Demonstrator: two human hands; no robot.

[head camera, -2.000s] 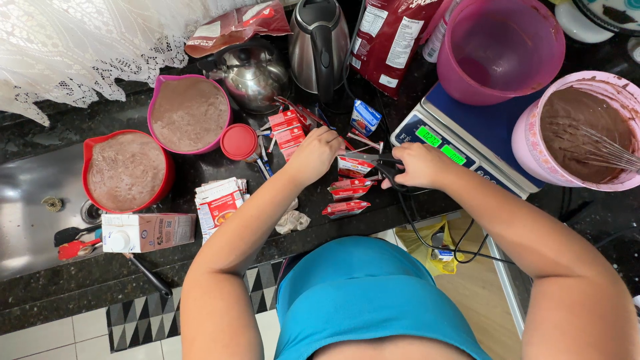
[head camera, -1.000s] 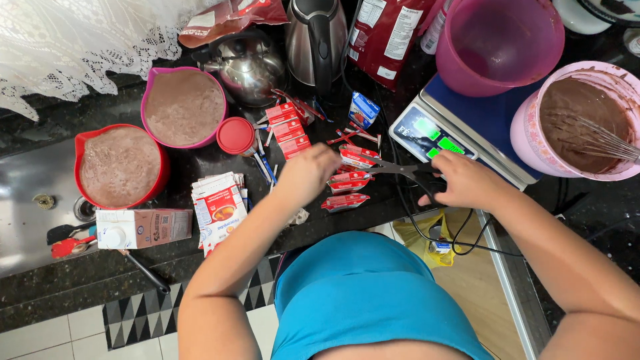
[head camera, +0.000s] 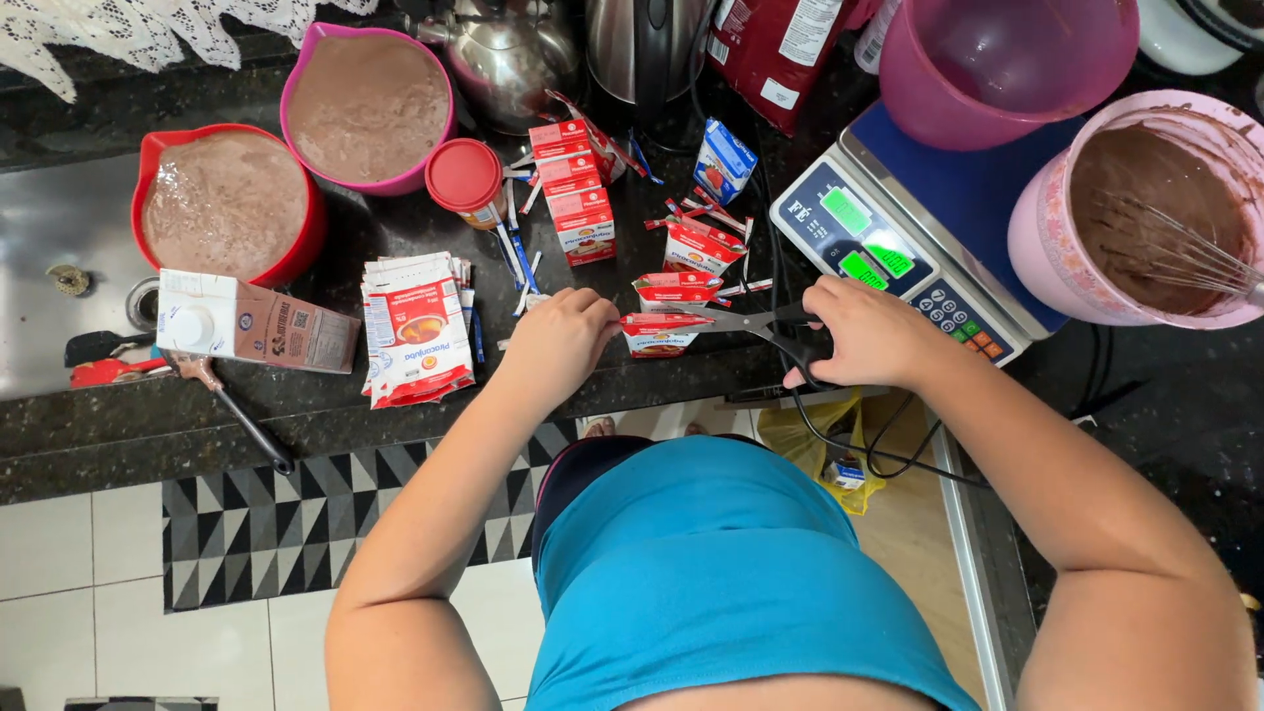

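My right hand (head camera: 851, 331) grips black-handled scissors (head camera: 741, 324), whose blades lie along the top edge of the nearest red-and-white carton (head camera: 660, 344). The fingertips of my left hand (head camera: 571, 331) pinch the left end of that carton's top flap. Two more cartons, a middle one (head camera: 681, 288) and a farther one (head camera: 703, 245), stand behind it, with cut strips around them. A row of red cartons (head camera: 583, 222) is beyond my left hand. Flattened cartons (head camera: 420, 331) lie in a stack to its left.
A digital scale (head camera: 889, 237) is right of the cartons, beside a pink bucket with brown mixture and a whisk (head camera: 1047, 227). Two filled bowls, red (head camera: 314, 232) and pink (head camera: 449, 118), stand at left near a larger carton (head camera: 262, 321). A black cable (head camera: 889, 464) hangs over the counter edge.
My left hand has moved back to the nearest carton's flap, after being raised a second ago. The scissors have shifted from a carton farther back to the nearest one.
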